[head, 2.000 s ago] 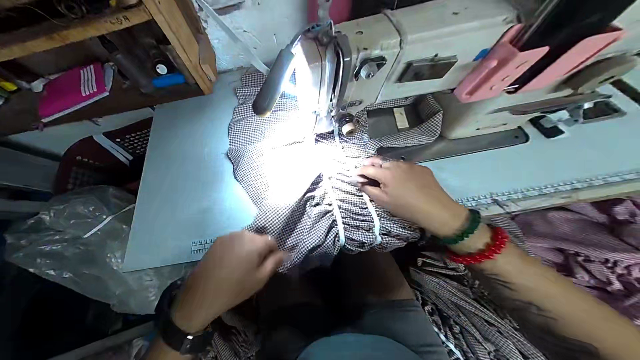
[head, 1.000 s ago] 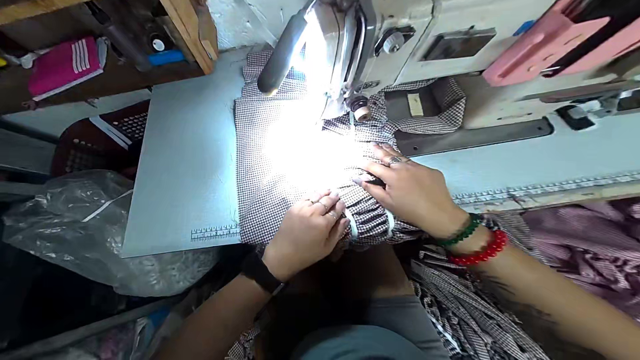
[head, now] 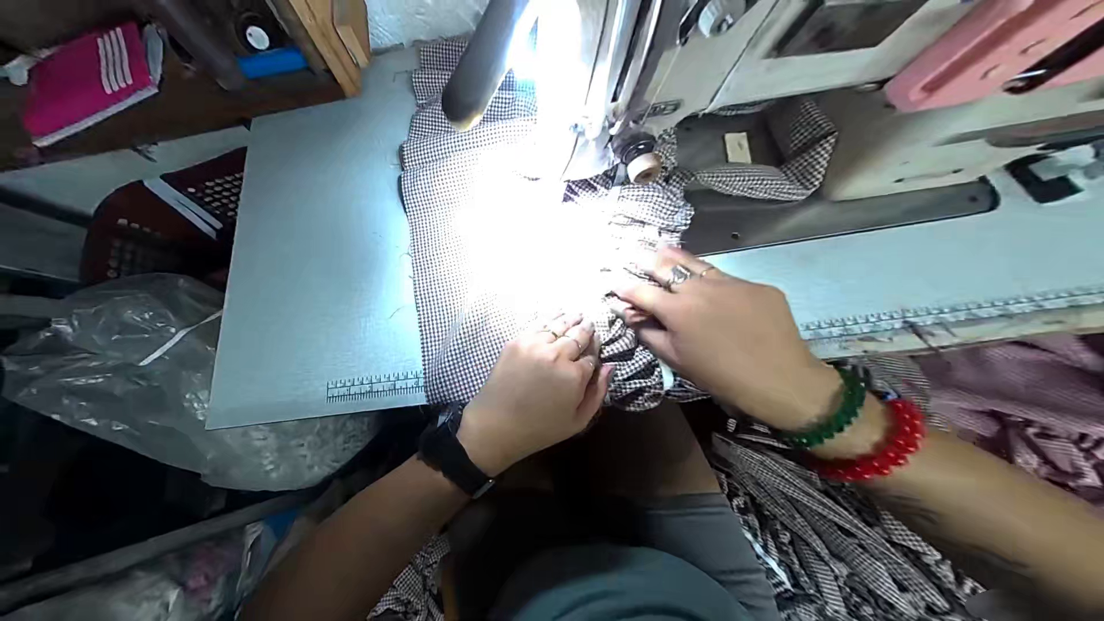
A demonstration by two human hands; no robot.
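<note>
Checked fabric [head: 457, 319] lies under the head of a sewing machine [head: 793, 52], flat on the left and gathered on the right. My left hand [head: 543, 379], with a black watch, rests on the fabric near the table's front edge, fingers together. Over the gathered part, my right hand [head: 707, 319] pinches the cloth between thumb and fingers; it wears rings, with green and red beaded bracelets at the wrist. Glare from the machine's lamp washes out the cloth around the needle, so the needle and presser foot cannot be made out. A checked strip [head: 776, 177] loops behind.
The pale sewing table [head: 302, 259] has ruler markings along its front. A wooden shelf [head: 216, 116] holds a pink notebook [head: 90, 82]. A dark red basket [head: 164, 224] and clear plastic bag [head: 112, 345] sit left; checked cloth [head: 828, 517] hangs lower right. A pink holder [head: 975, 60] is on the machine.
My left hand has moved from the fabric's lower left edge onto its front part, beside my right hand. The cloth at the left, bunched earlier, now lies flatter. The view has moved closer.
</note>
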